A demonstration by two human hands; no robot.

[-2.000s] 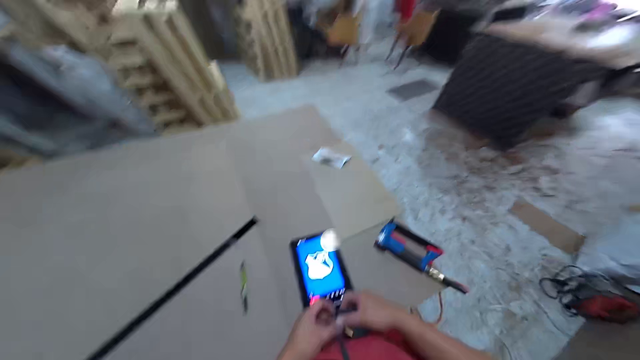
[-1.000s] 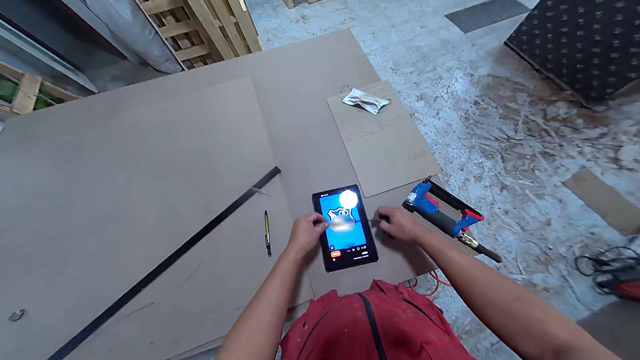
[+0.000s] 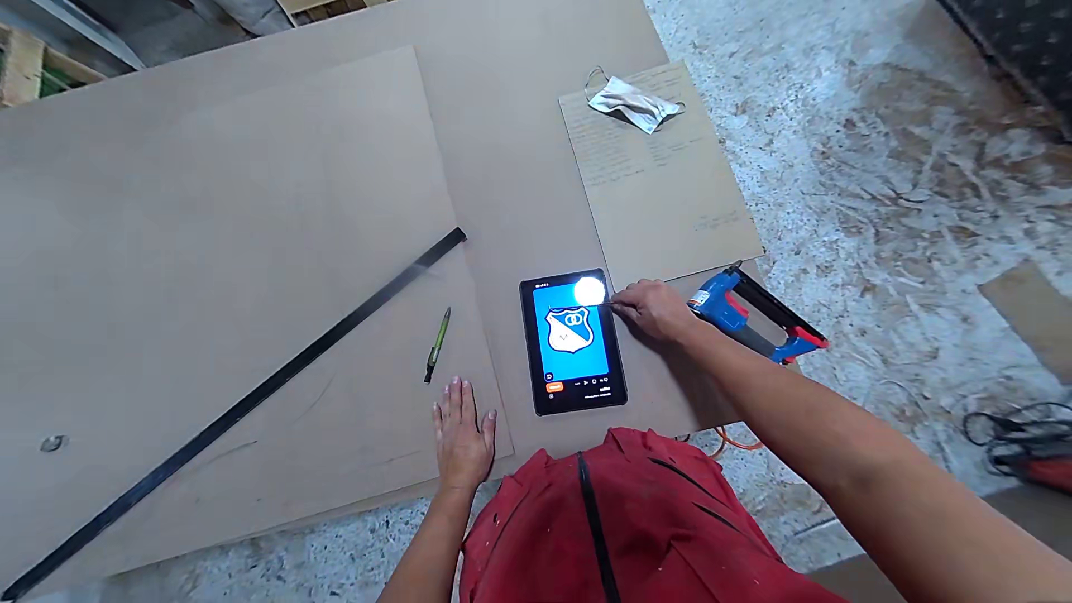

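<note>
A tablet (image 3: 574, 343) in a dark case lies face up on the board-covered table, its lit screen showing a blue and white shield and a bright glare spot. My left hand (image 3: 465, 431) rests flat, palm down and holding nothing, on the board below a green mechanical pencil (image 3: 438, 343). At the tablet's upper right edge is my right hand (image 3: 653, 308), its fingers pinching a thin dark item (image 3: 605, 304) too small to identify. Just right of that hand lies a blue and red pneumatic stapler (image 3: 758, 314). A long black metal strip (image 3: 251, 398) runs diagonally across the left side.
A sheet of brown board (image 3: 662, 184) with handwriting lies behind the tablet, with a white face mask (image 3: 634, 103) on it. A small roundish item (image 3: 54, 443) is at far left. Beyond the table's right edge, a red tool (image 3: 1047, 471) with cable lies near the stained floor's edge.
My left hand has moved from the tablet down and left onto the board, where it lies flat. My right hand has shifted up along the tablet's right side. The view has tilted down.
</note>
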